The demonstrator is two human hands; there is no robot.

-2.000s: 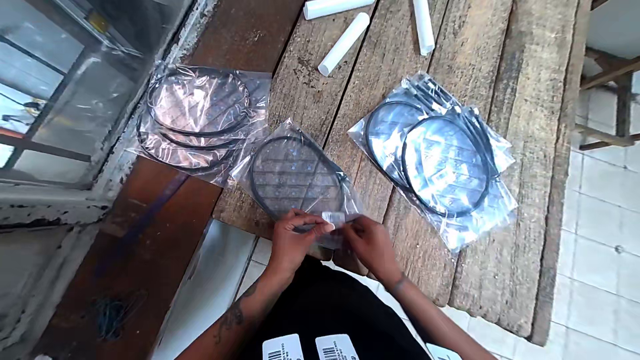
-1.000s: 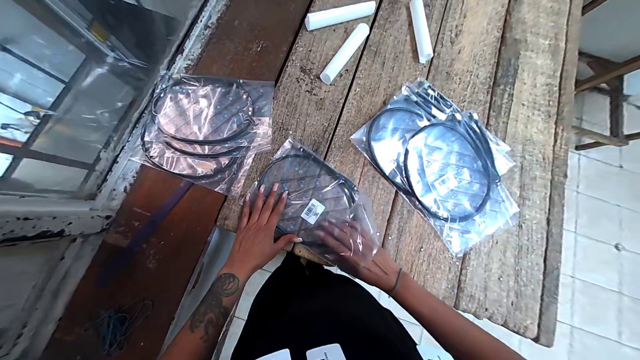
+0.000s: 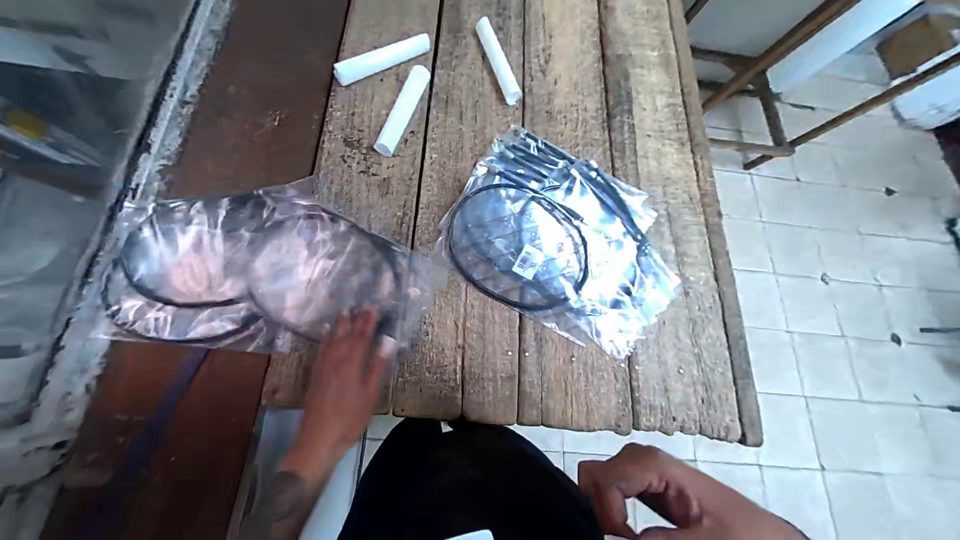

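Note:
My left hand (image 3: 349, 375) is blurred and lies at the lower edge of a clear plastic bag with a coiled black cable (image 3: 330, 262); whether its fingers grip the bag cannot be told. That bag partly overlaps other bagged black cables (image 3: 180, 304) at the left. Near my lap, off the table's front edge, my right hand (image 3: 652, 487) is bent with curled fingers; what it touches is unclear. A pile of bagged black cables (image 3: 517, 247) rests on the wooden table, its top bag bearing a white printed label (image 3: 528, 262).
Three white tubes (image 3: 403, 110) lie on the far part of the plank table (image 3: 570, 390). A window frame (image 3: 161, 127) borders the left side. Beyond the table's right edge are a wooden stool or frame (image 3: 772, 112) and a tiled floor.
The bag that was under both hands at the front of the table has moved left, over the left-hand bags, with my left hand. My right hand has left it and moved toward my lap.

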